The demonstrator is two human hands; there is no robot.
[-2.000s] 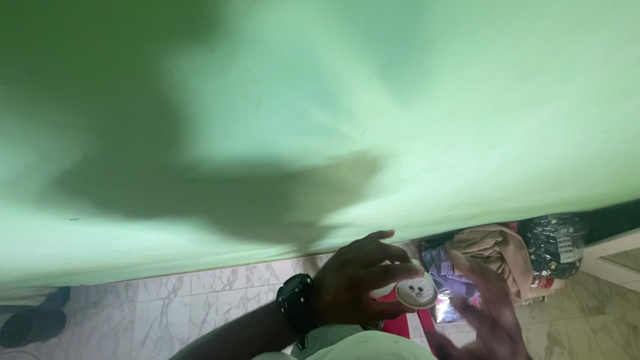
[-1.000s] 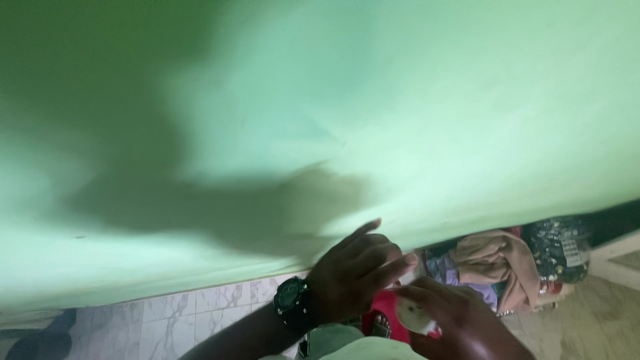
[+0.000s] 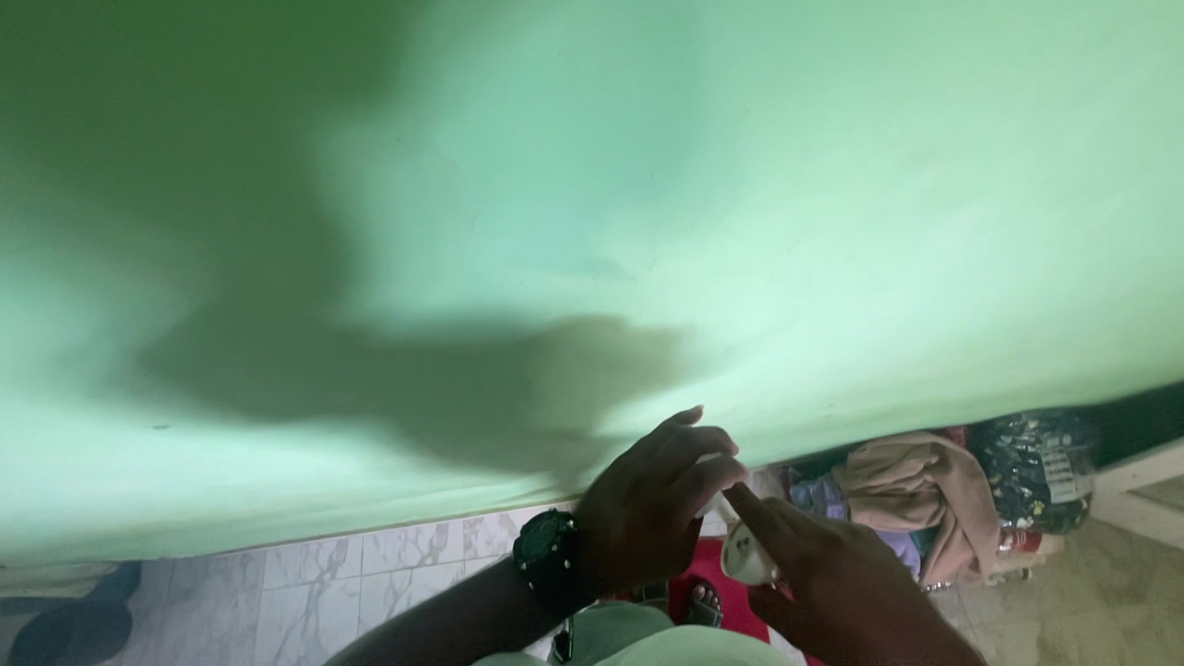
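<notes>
My left hand (image 3: 657, 509), with a dark watch (image 3: 548, 552) on its wrist, has its fingers curled around a small white piece (image 3: 710, 505) that they mostly hide. Against its fingertips lies the index finger of my right hand (image 3: 823, 573). Between the thumb and fingers of that right hand is a round white fitting (image 3: 743, 555), tilted, with small dark marks or holes on its face. Whether the two white pieces touch cannot be told.
A pale green wall (image 3: 786, 231) with a large shadow fills most of the view. Marble-patterned floor tiles (image 3: 310, 592) run below it. At right are heaped cloths (image 3: 916, 490), a dark patterned bag (image 3: 1036, 472) and a pale frame (image 3: 1138, 490). A sandalled foot (image 3: 705, 601) rests on red material.
Two seconds ago the round white fitting was at my left fingers, with my right hand apart from it. The right hand has come in from the right and now holds the fitting.
</notes>
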